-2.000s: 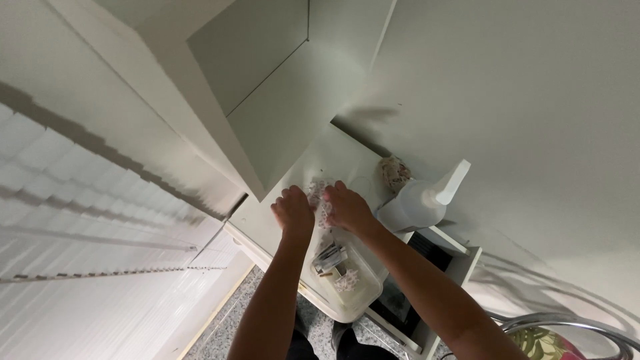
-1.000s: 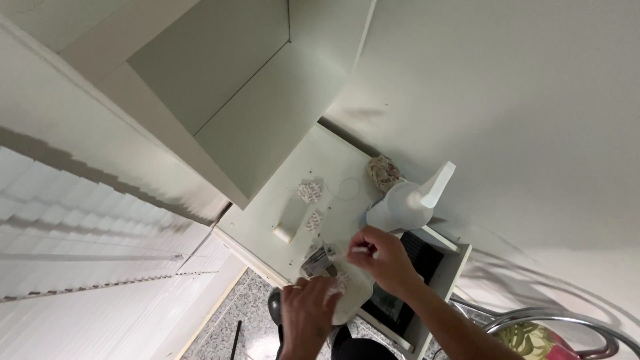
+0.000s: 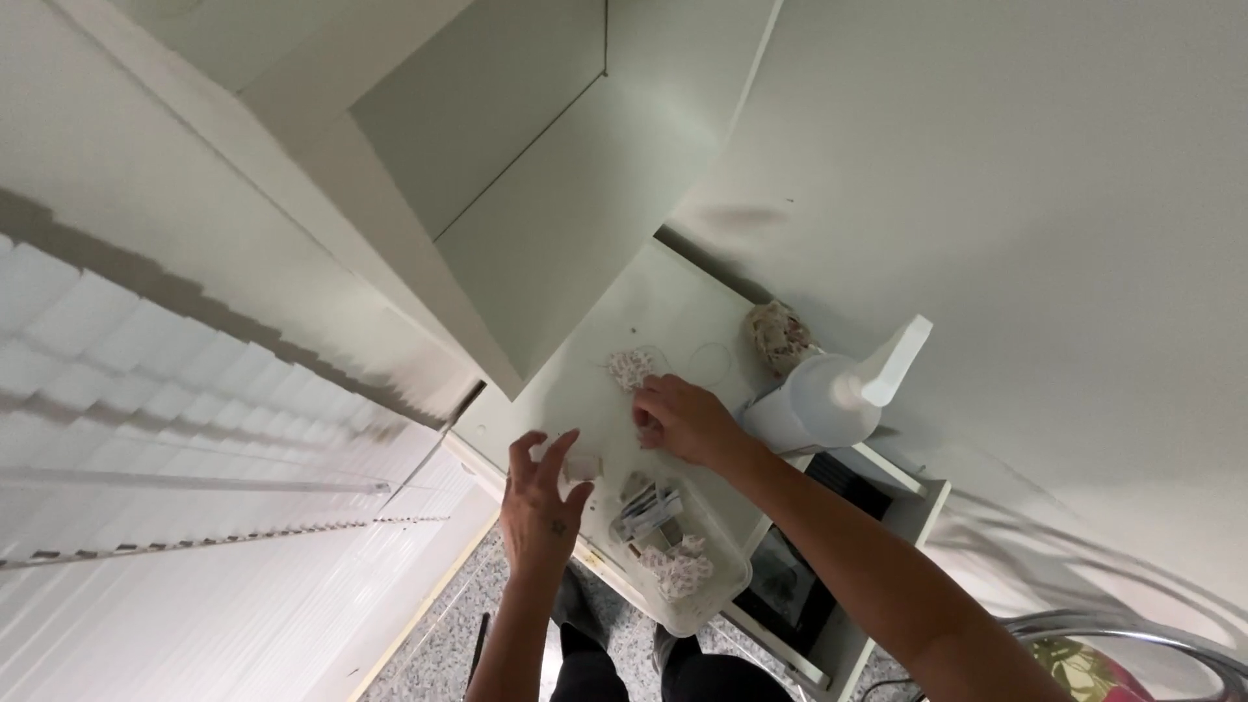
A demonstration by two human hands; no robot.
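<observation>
My left hand (image 3: 541, 497) has its fingers spread beside a small whitish cylindrical item (image 3: 583, 470) on the white countertop (image 3: 585, 390); it grips nothing that I can see. My right hand (image 3: 673, 419) is bent over the countertop with fingertips together, and a small pale piece seems to show at them, too blurred to name. Just beyond it lies a patterned fabric bundle (image 3: 632, 369) with a thin looped thread or wire. Nearer to me, a translucent plastic tray (image 3: 717, 585) holds packets (image 3: 648, 512) and a second patterned fabric bundle (image 3: 682, 567).
A translucent bottle with a white nozzle (image 3: 814, 405) stands right of my right hand, beside a brownish crumpled bundle (image 3: 777, 336). A white open cabinet (image 3: 556, 224) overhangs the countertop. An open drawer (image 3: 829, 561) juts out at right. White blinds (image 3: 195, 429) hang left.
Both hands have moved from over the tray to the countertop beyond it. My left hand now has its fingers apart. More of the tray and the patterned bundle inside it shows.
</observation>
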